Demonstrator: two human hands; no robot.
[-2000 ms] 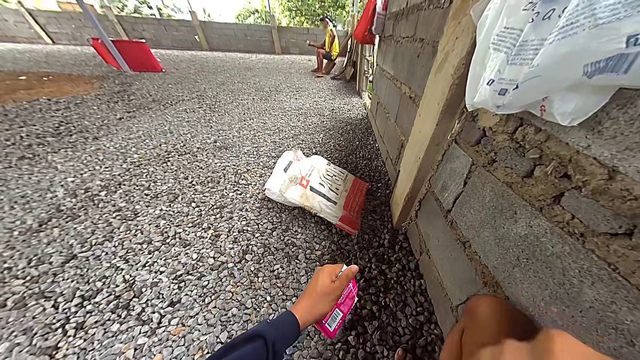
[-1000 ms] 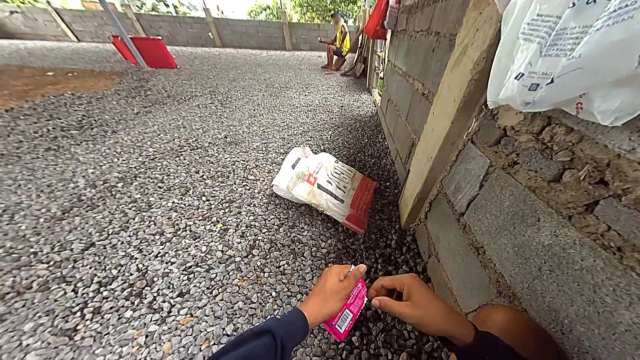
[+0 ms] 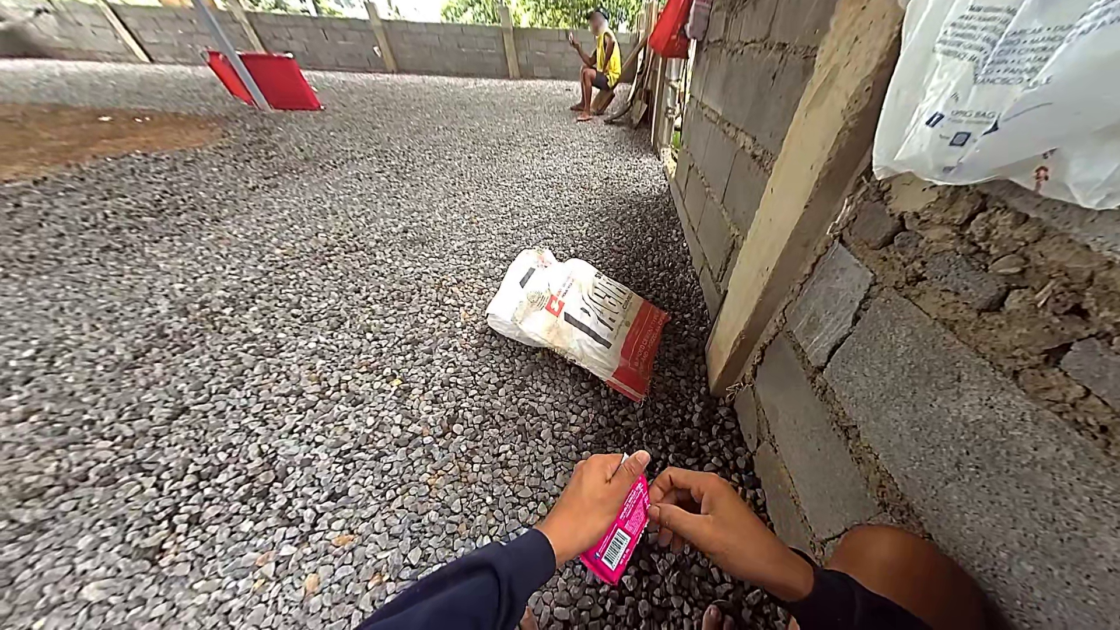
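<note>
A bright pink packet (image 3: 623, 534) with a printed code is gripped at its upper end by my left hand (image 3: 599, 499), thumb on top. My right hand (image 3: 713, 525) is at the packet's right edge, thumb and forefinger drawn together there; whether they pinch the edge cannot be told. Beyond both hands, a white and red printed sack (image 3: 582, 319) lies crumpled on the grey gravel (image 3: 350, 350). Dark blue sleeves cover my forearms.
A concrete block wall (image 3: 954, 402) with a concrete post (image 3: 787, 192) runs along the right, and a white plastic bag (image 3: 1006, 96) hangs there. Farther off, a person in a yellow top (image 3: 604, 66) sits near the wall. A red panel (image 3: 267, 80) stands at the back left.
My right hand has come from the lower right edge of view to the pink packet. My left hand keeps its hold on the packet. The sack has not moved.
</note>
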